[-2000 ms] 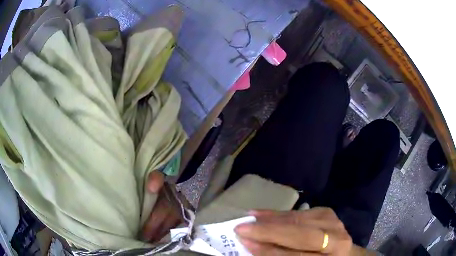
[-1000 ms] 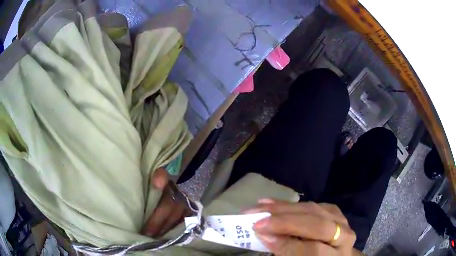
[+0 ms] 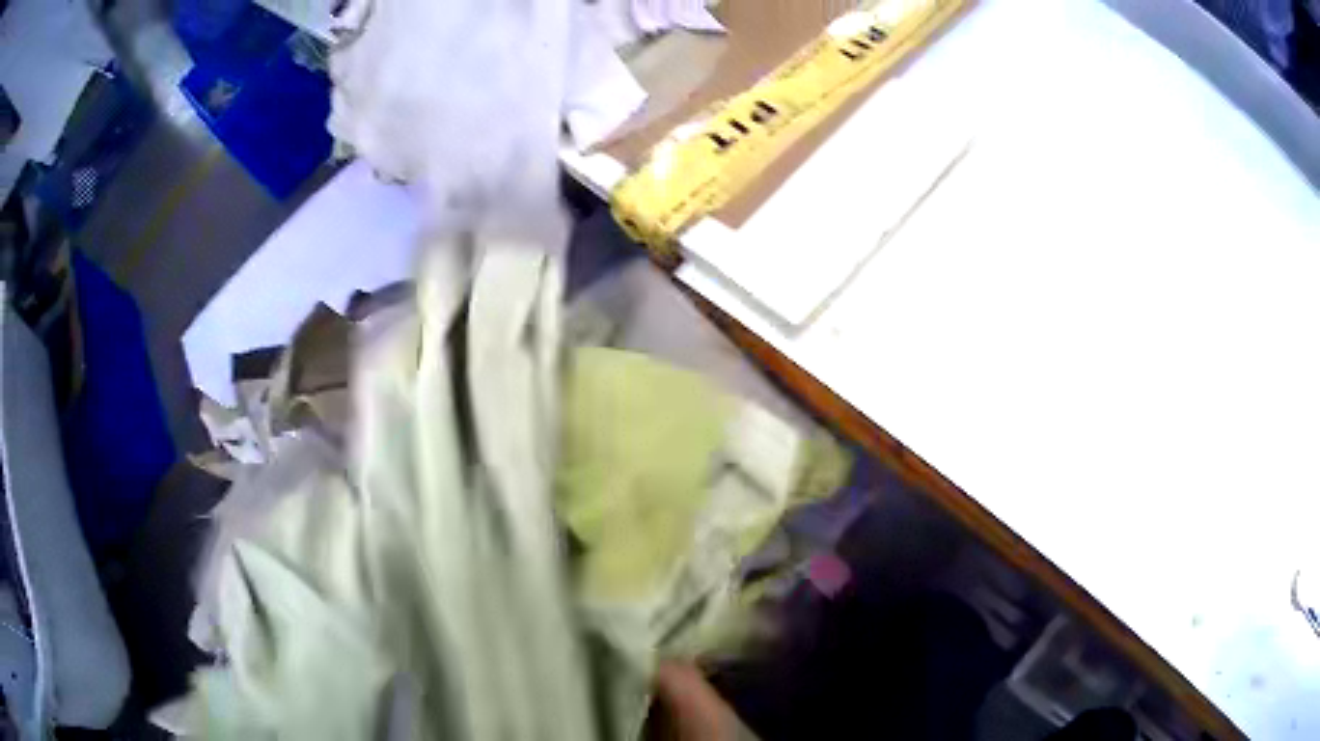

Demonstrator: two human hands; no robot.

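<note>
A bundle of pale green garment pieces (image 3: 500,492), with brighter green cloth (image 3: 637,456) at its right side, fills the middle and lower left. It is blurred by motion. Part of one hand (image 3: 698,706), seemingly my right hand, shows blurred at the bottom edge against the bundle's right side. Its fingers are mostly hidden by cloth or cut off. My left hand is not in view. The white ticket and the tie are not visible.
A white table (image 3: 1071,319) with a brown edge lies at right. Yellow tape with black letters (image 3: 746,138) and a white flat block (image 3: 825,232) lie on it. Off-white cloth (image 3: 449,102) is at the top. A blue object (image 3: 261,116) and a white curved rim (image 3: 58,550) are at left.
The view has swung from the lap and floor to the white table. The bundle now stretches upward at centre and is blurred. The ticket and the ringed fingers have left view.
</note>
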